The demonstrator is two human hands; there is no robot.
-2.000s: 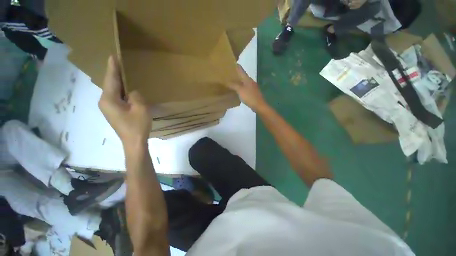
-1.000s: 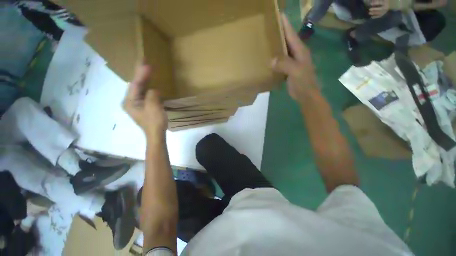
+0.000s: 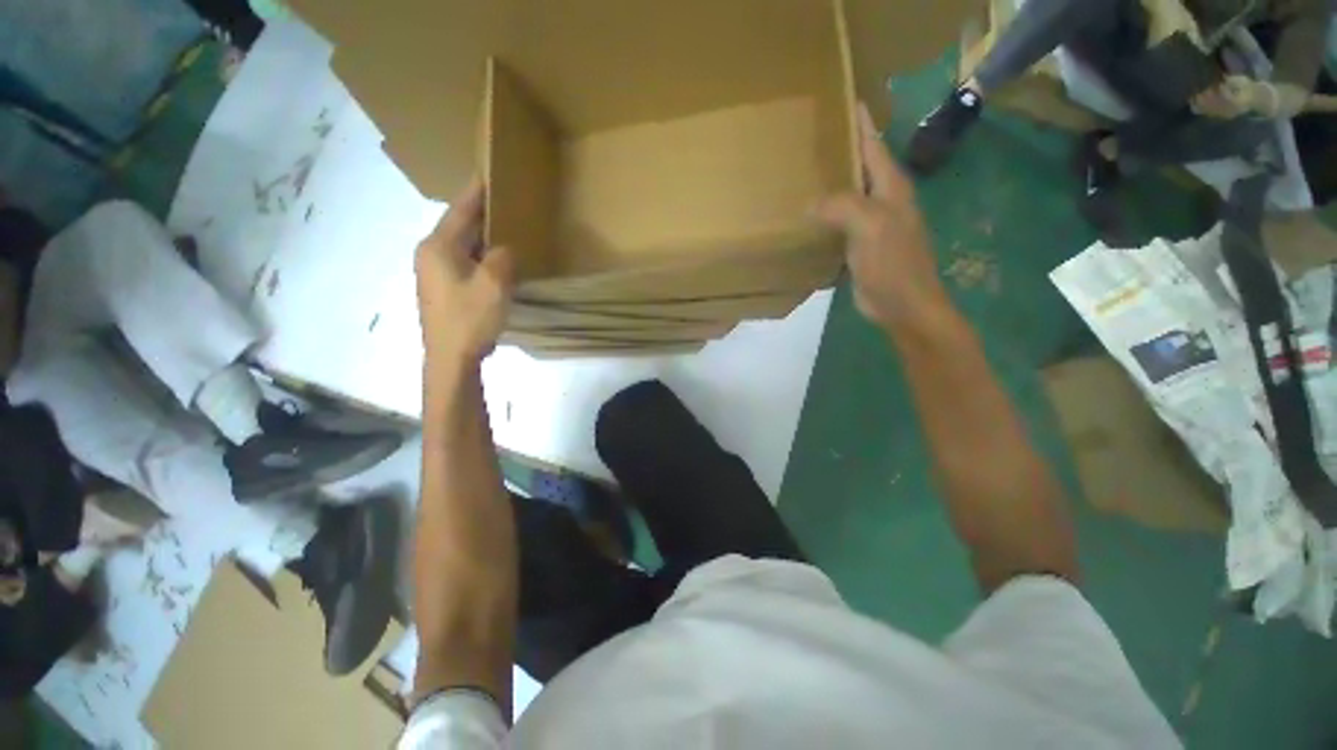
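A nested stack of part-folded cardboard boxes (image 3: 689, 183) is at the top middle, its open tray facing me and its top cut off by the picture's edge. Several parallel board edges show along its lower side. My left hand (image 3: 466, 279) grips the left side wall near its lower corner, thumb on the inside. My right hand (image 3: 883, 242) grips the right side wall, thumb inside and fingers outside. Part of the fingers of both hands is hidden behind the board.
A white floor sheet (image 3: 330, 249) with small scraps lies under the boxes. A seated person's legs and dark shoes (image 3: 315, 454) are at left, beside a flat cardboard sheet (image 3: 257, 674). Printed newspaper (image 3: 1173, 359) lies on the green floor at right. Another person sits upper right.
My right hand has moved from the inner right corner to the right side wall. The boxes and both hands sit further right in view and now look more level.
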